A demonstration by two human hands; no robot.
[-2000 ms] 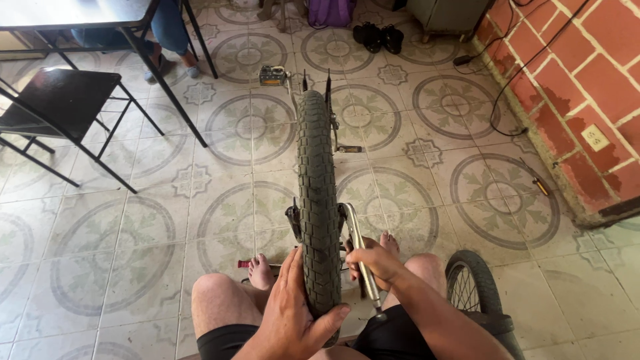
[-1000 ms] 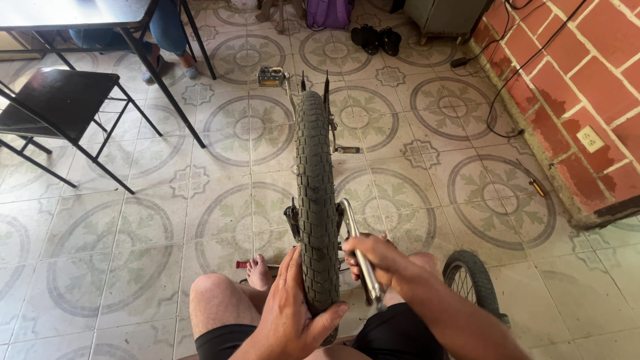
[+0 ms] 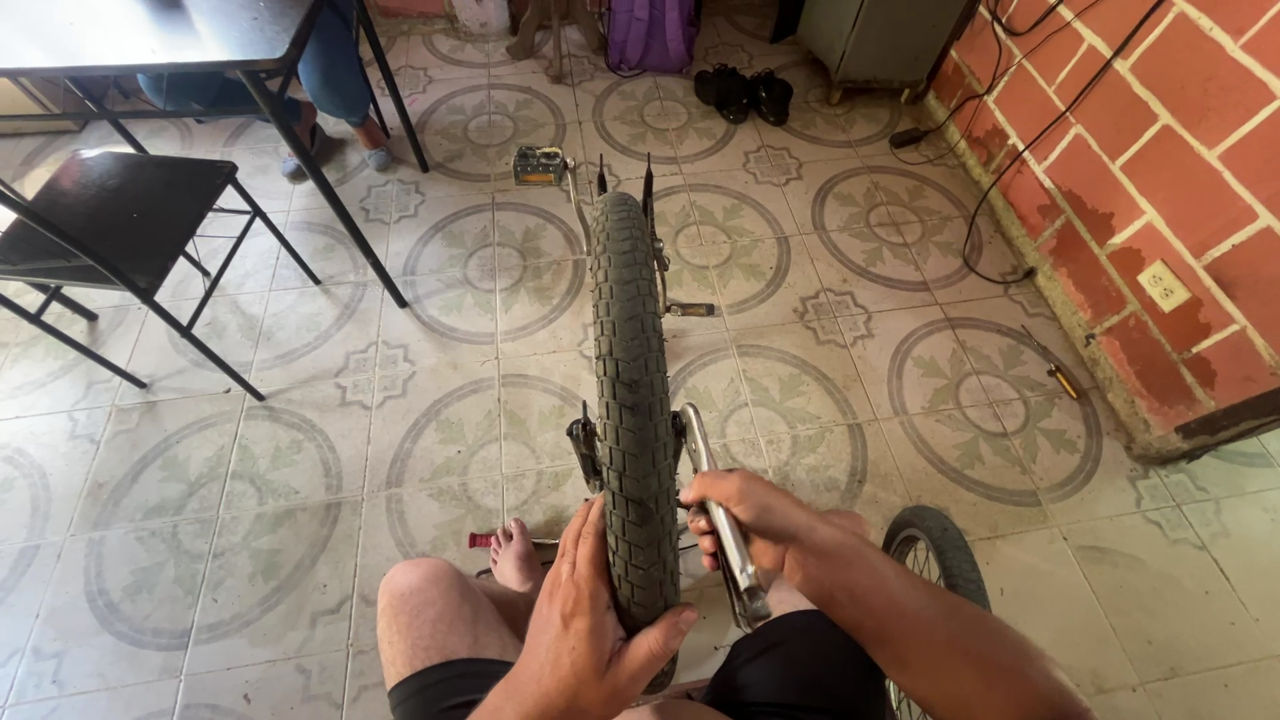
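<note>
A knobby bicycle tire [image 3: 632, 350] stands upright between my knees, its tread facing me. My left hand [image 3: 585, 610] lies along the tire's near left side, with the thumb across the tread. Right of the wheel, my right hand [image 3: 745, 515] grips metal locking pliers [image 3: 733, 545], whose jaw end is up beside the wheel's hub area. What the jaws touch is hard to see. A bicycle pedal [image 3: 540, 167] and a second pedal [image 3: 692, 310] show beyond the tire. A dark metal part [image 3: 583, 445] sits at the wheel's left side.
Another small wheel [image 3: 935, 560] is by my right leg. A screwdriver [image 3: 1062, 378] lies on the tiled floor near the brick wall [image 3: 1150, 130]. Black shoes [image 3: 743, 95], a purple backpack [image 3: 652, 35] and a cabinet [image 3: 865, 45] stand farther off. At left are a chair [image 3: 115, 215], a table [image 3: 160, 35] and a seated person's legs.
My right hand and the pliers' handle have shifted slightly beside the wheel, the handle swinging a little. My left hand stays on the tire.
</note>
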